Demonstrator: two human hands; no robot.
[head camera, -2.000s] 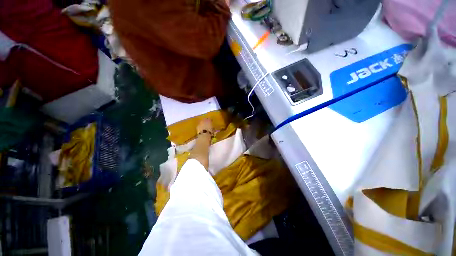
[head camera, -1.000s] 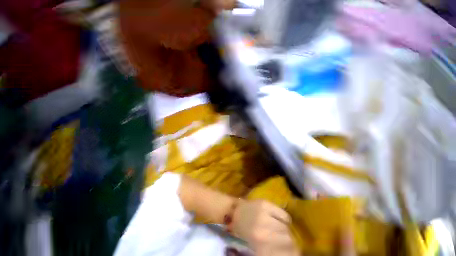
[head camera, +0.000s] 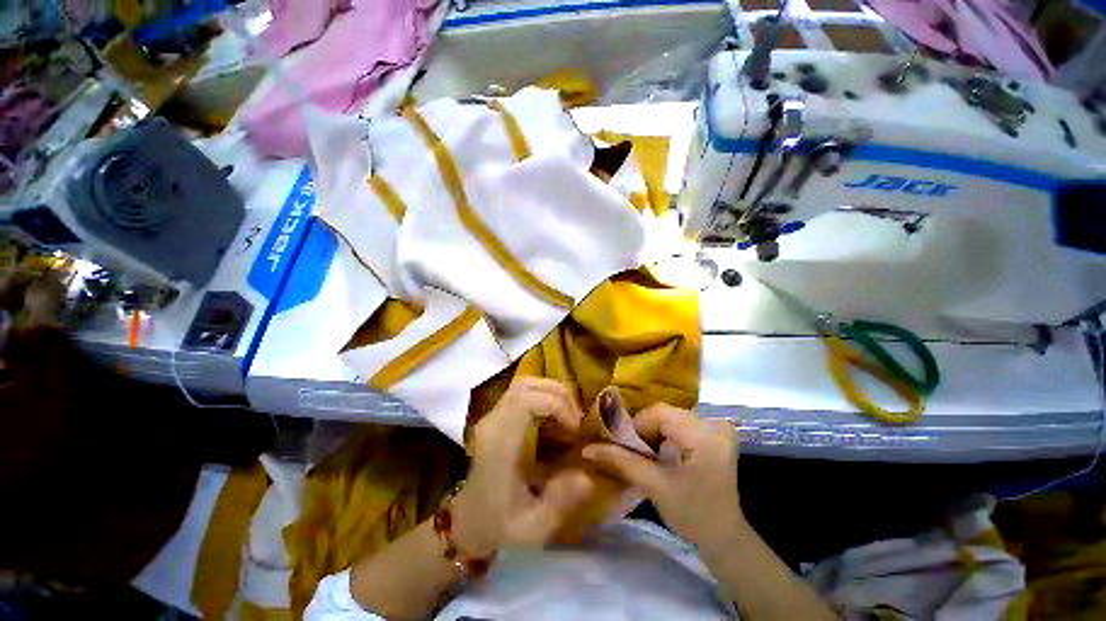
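My left hand, with a beaded bracelet at the wrist, is at the table's front edge, its fingers on mustard cloth. My right hand pinches a small folded edge of the mustard cloth, whose pale side shows. The mustard panel lies from the hands up towards the needle area. An off-white panel with mustard stripes is spread on the table left of the needle. The sewing machine stands at the right, its lamp glowing at the needle.
Scissors with green and yellow handles lie right of the needle. A neighbouring machine with a grey motor-like box is at left. Pink cloth lies beyond. Mustard and off-white pieces are below the table edge at left; more pale cloth is at lower right.
The view has swung from the pieces beside the table to the sewing machine. My left hand has moved from the pile to the table's front edge. Both hands now show at the mustard cloth.
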